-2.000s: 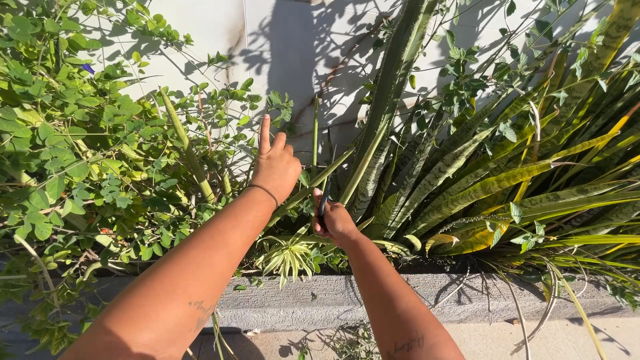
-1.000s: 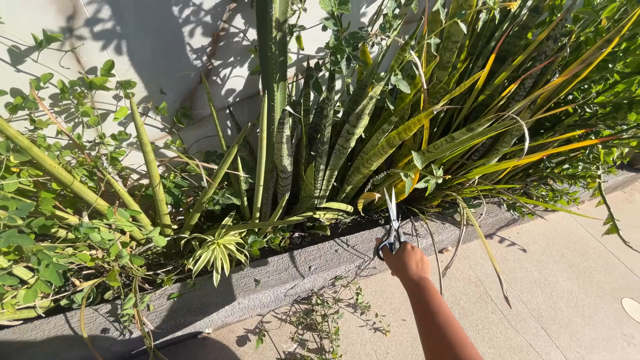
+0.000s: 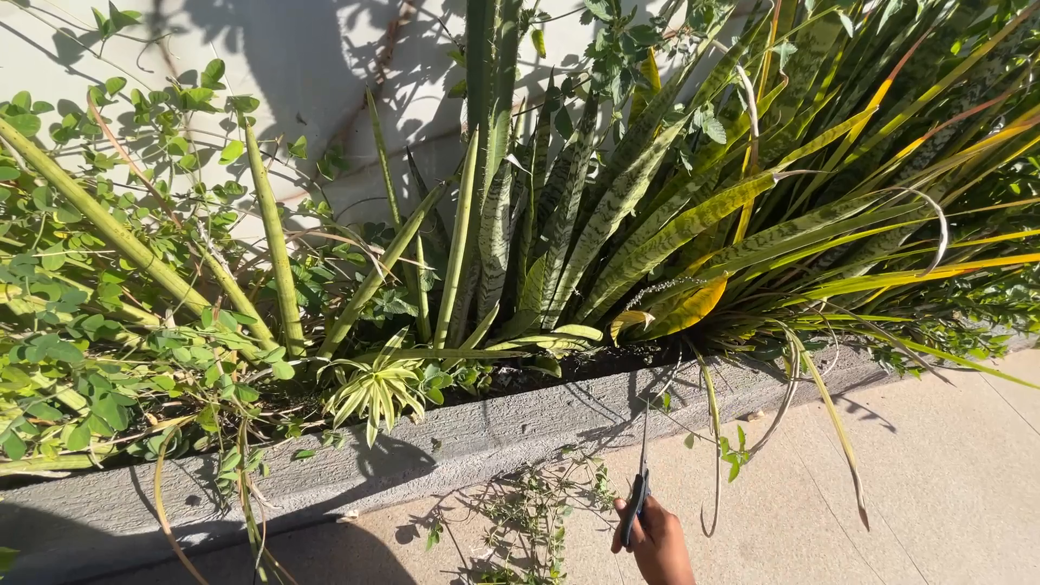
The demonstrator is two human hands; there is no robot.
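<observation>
My right hand (image 3: 656, 543) grips a pair of scissors (image 3: 639, 487) with dark handles, low and right of the middle of the view. Their blades point up toward the concrete curb (image 3: 536, 418) of the planting bed, held over the paving. Just left of the scissors, cut vines (image 3: 528, 520) lie on the ground. Above the curb stand mottled snake plant leaves (image 3: 626, 195), with a yellowed leaf (image 3: 691, 307) near the soil. My left hand is out of view.
A small striped spider-like plant (image 3: 375, 390) leans over the curb. Leafy vines (image 3: 89, 341) and stiff cylindrical leaves crowd the left, against a white wall (image 3: 301, 73). Long drooping leaves (image 3: 837, 439) hang over the curb onto the paving (image 3: 959, 479) at the right.
Two seconds ago both hands were among the plants; my left hand has since left the view. My right hand with the scissors has drawn back over the paving. The view has swung right.
</observation>
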